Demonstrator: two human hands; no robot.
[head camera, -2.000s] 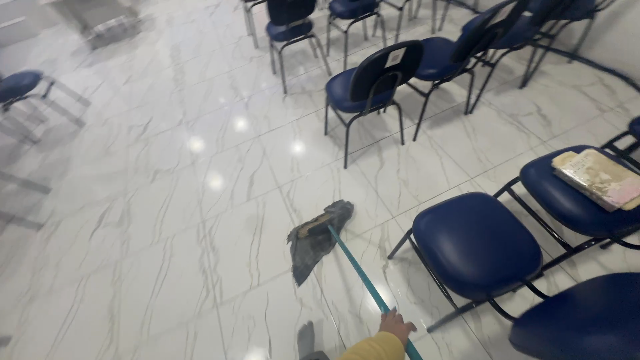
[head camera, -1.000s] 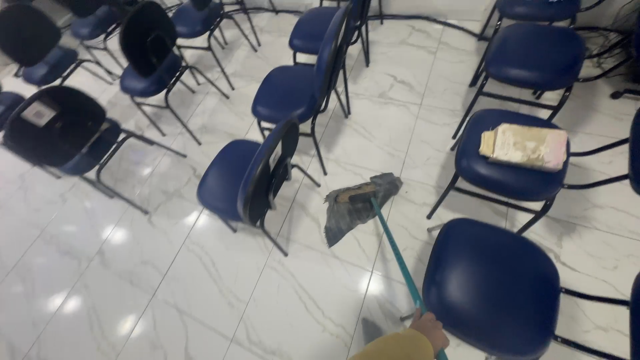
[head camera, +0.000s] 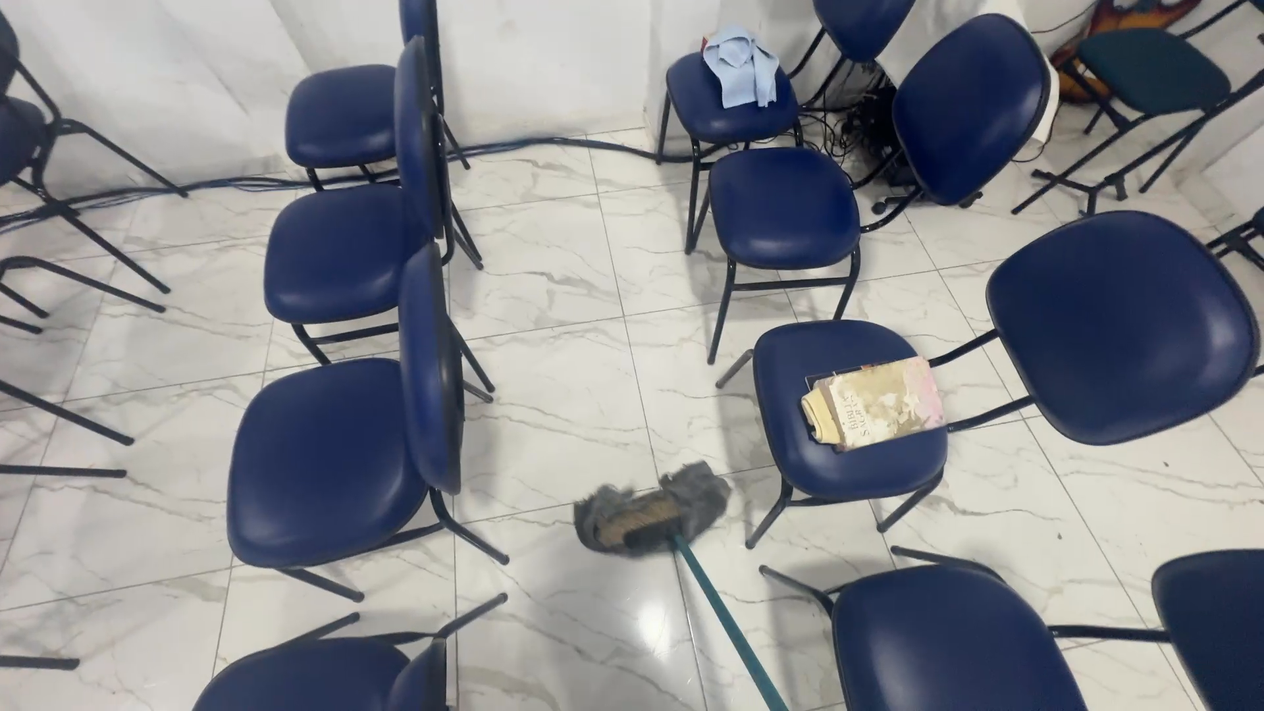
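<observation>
A teal pole (head camera: 726, 622) runs from the bottom edge up to a brush or squeegee head (head camera: 642, 521) with a dark grey cloth (head camera: 696, 494) wrapped around it. The cloth lies on the marbled tile floor (head camera: 543, 415) between two rows of blue chairs. Neither of my hands is in the frame now, and the pole's upper end is cut off by the lower edge. Right of the cloth, a worn book (head camera: 884, 403) with a folded yellowish piece at its end rests on a blue chair seat (head camera: 790, 459).
Blue chairs (head camera: 316, 459) line the left side, with more chairs (head camera: 785, 207) on the right. A light blue cloth (head camera: 741, 67) lies on a far seat. Dark cables (head camera: 553, 143) run along the wall base, and tangled wires (head camera: 839, 128) lie behind the right-hand chairs.
The view has turned and moved along the aisle. The hand in a yellow sleeve that held the pole in both earlier frames is out of view. The wrapped head is now between the chair rows.
</observation>
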